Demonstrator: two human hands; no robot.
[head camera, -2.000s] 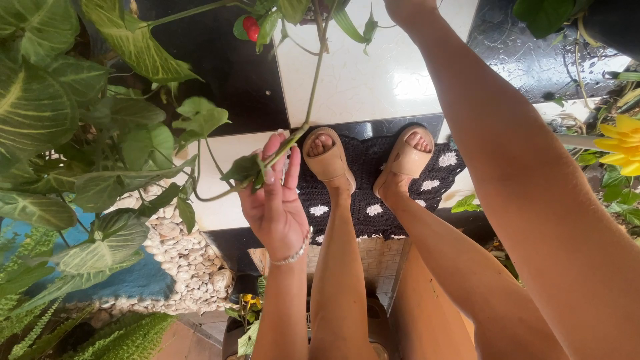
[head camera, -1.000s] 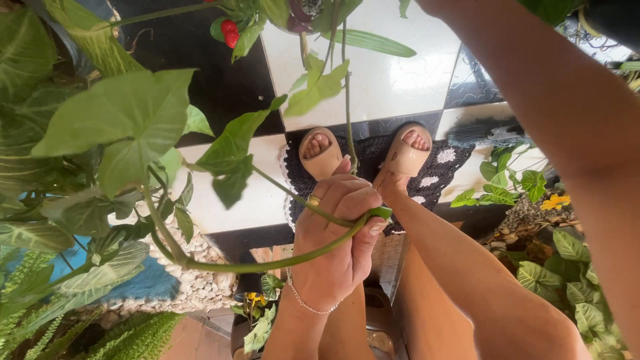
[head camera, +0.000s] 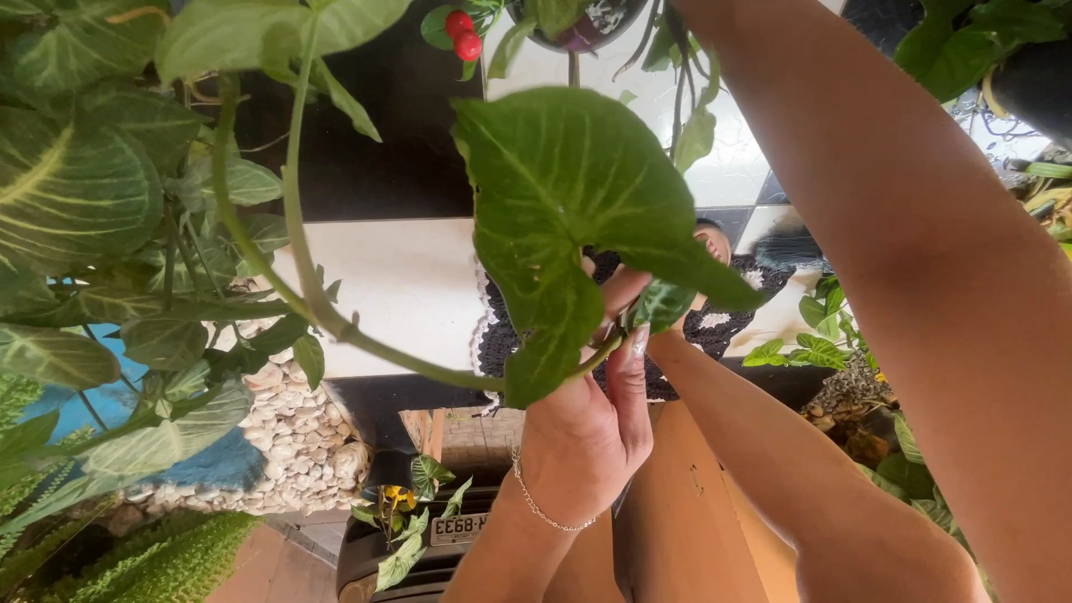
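My left hand (head camera: 590, 427), with a thin chain bracelet at the wrist, pinches the green vine stem (head camera: 419, 367) between thumb and fingers. A small curled dark green leaf (head camera: 662, 304) is at the fingertips. One large lobed leaf (head camera: 578, 209) hangs over the hand and hides part of the fingers. From there the stem curves left and up, where it forks toward more pale-veined leaves (head camera: 67, 184). My right forearm (head camera: 904, 226) reaches up across the right side; its hand lies beyond the top edge.
Below are black and white floor tiles (head camera: 394, 293) and a black crocheted mat (head camera: 720, 331) under my sandalled feet, mostly hidden. White pebbles (head camera: 301, 435) and a fern (head camera: 159, 561) lie at left. Red berries (head camera: 466, 46) hang at the top. Potted plants (head camera: 825, 339) stand at right.
My left hand was open with fingers spread beside the vine; it has since closed on the stem. The large lobed leaf now covers part of the hand and the feet.
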